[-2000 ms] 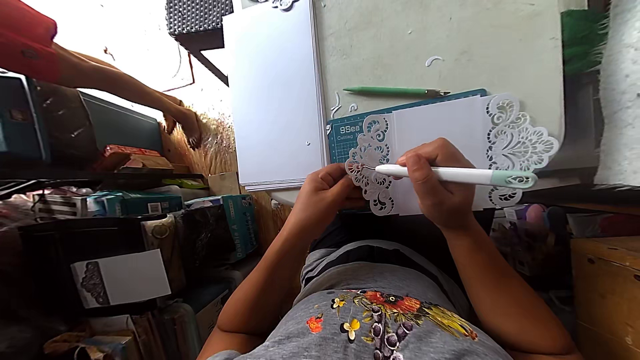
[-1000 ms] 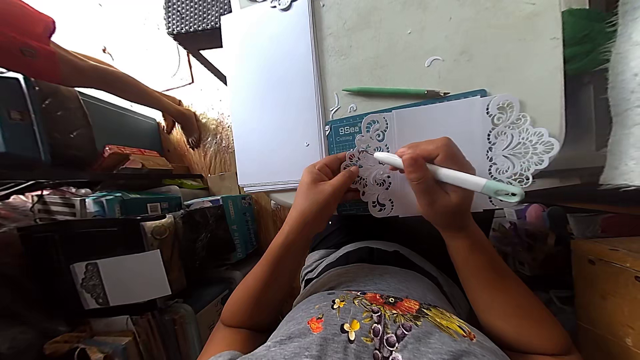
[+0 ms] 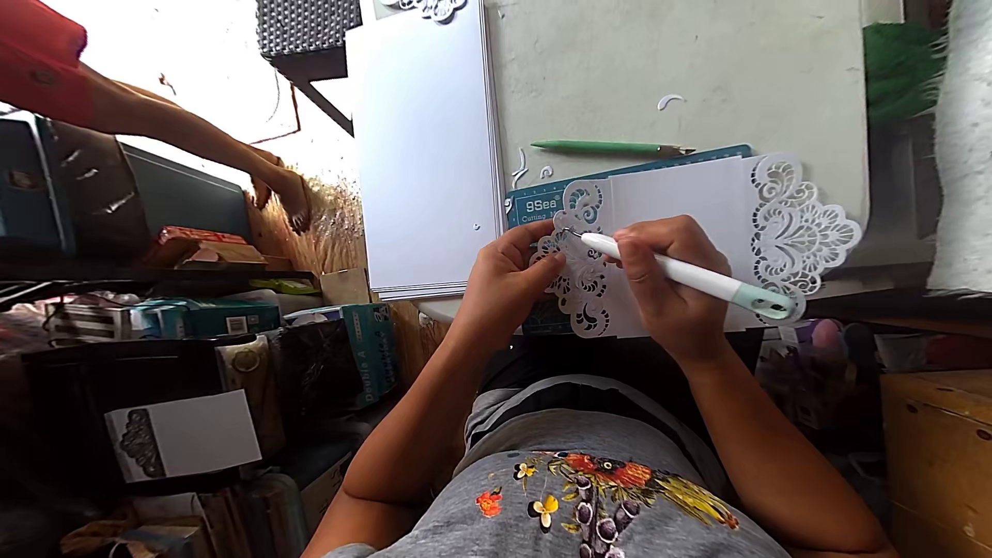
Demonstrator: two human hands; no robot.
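Observation:
A white paper card (image 3: 678, 194) with cut-out lace pattern at both ends lies over a teal cutting mat (image 3: 535, 200). My left hand (image 3: 511, 283) pinches the card's left lace edge between thumb and fingers. In my right hand (image 3: 674, 283) is a white pen-shaped tool with a pale green end (image 3: 697, 277); its thin metal tip touches or hovers just over the left lace part, close to my left fingertips. A green craft knife (image 3: 608, 146) lies behind the mat. Small curved paper scraps (image 3: 670, 101) lie on the pale tabletop (image 3: 589, 70).
A stack of white paper sheets (image 3: 426, 155) stands on the left of the table, with a lace piece (image 3: 438, 8) at its far end. Another lace-edged card (image 3: 205, 434) lies lower left among boxes. Another person's bare legs (image 3: 186, 139) are at the upper left. A wooden box (image 3: 938, 449) stands lower right.
The tool in my right hand has changed its tilt, and its tip has shifted on the left lace part. My left hand still holds the card's left edge.

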